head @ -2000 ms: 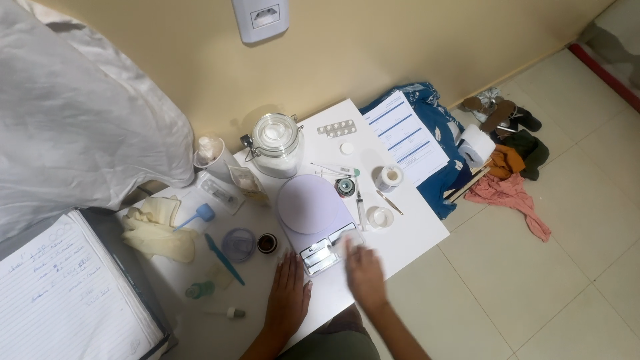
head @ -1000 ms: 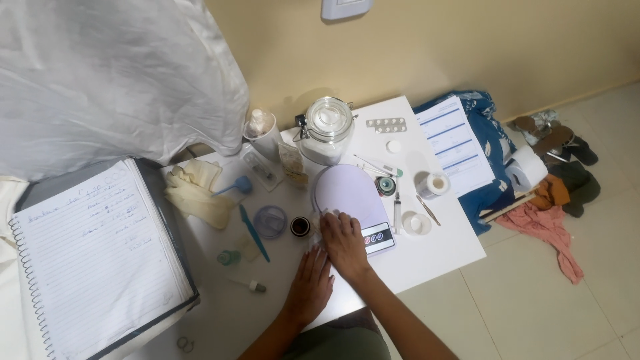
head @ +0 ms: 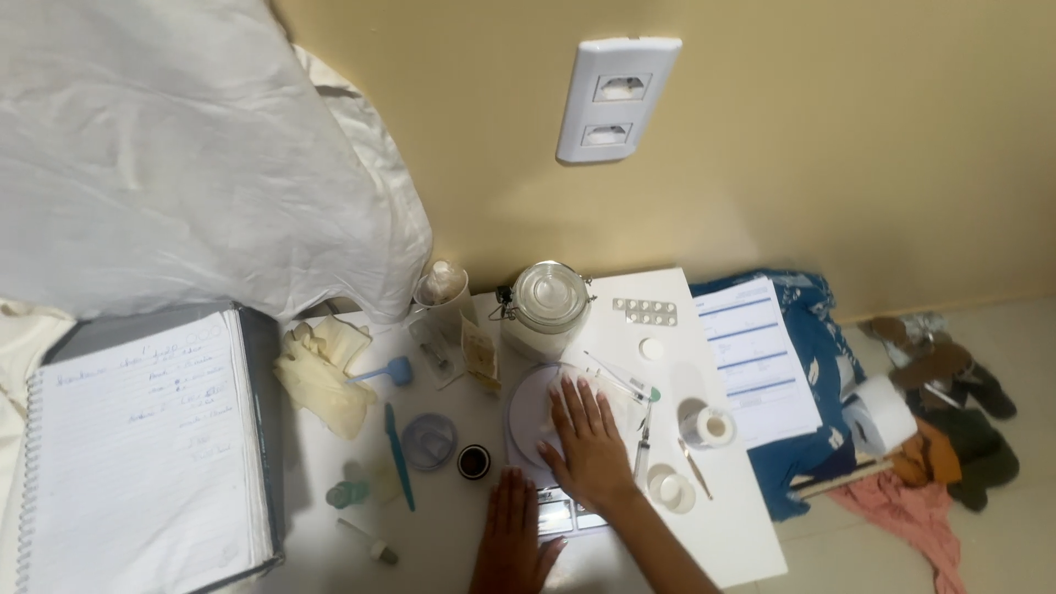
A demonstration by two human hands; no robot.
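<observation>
My right hand (head: 587,441) reaches over the lilac kitchen scale (head: 528,412), fingers apart, above or on its round plate; a pale translucent thing lies under or beside the fingers. At the scale's near left edge my left hand (head: 513,528) lies flat, thumb apart, by the display and buttons. Just left of the scale is a small dark-filled round pot (head: 474,462). A glass clip-top jar (head: 546,309) stands behind the plate. Right of the scale are a syringe (head: 642,452), a digital thermometer (head: 639,389) and a roll of white tape (head: 711,427).
Left on the table: cream gloves (head: 326,371), a blue scoop (head: 396,371), a teal-handled tool (head: 398,458), a lilac lid (head: 430,441), a small green bottle (head: 346,494), a dropper (head: 379,550). A spiral notebook (head: 148,462) lies far left; a blister pack (head: 648,312) and printed sheet (head: 759,363) lie right.
My right hand has moved from the near left of the scale onto or over its plate, uncovering part of the display. My left hand stays by the near edge. The view has tilted up.
</observation>
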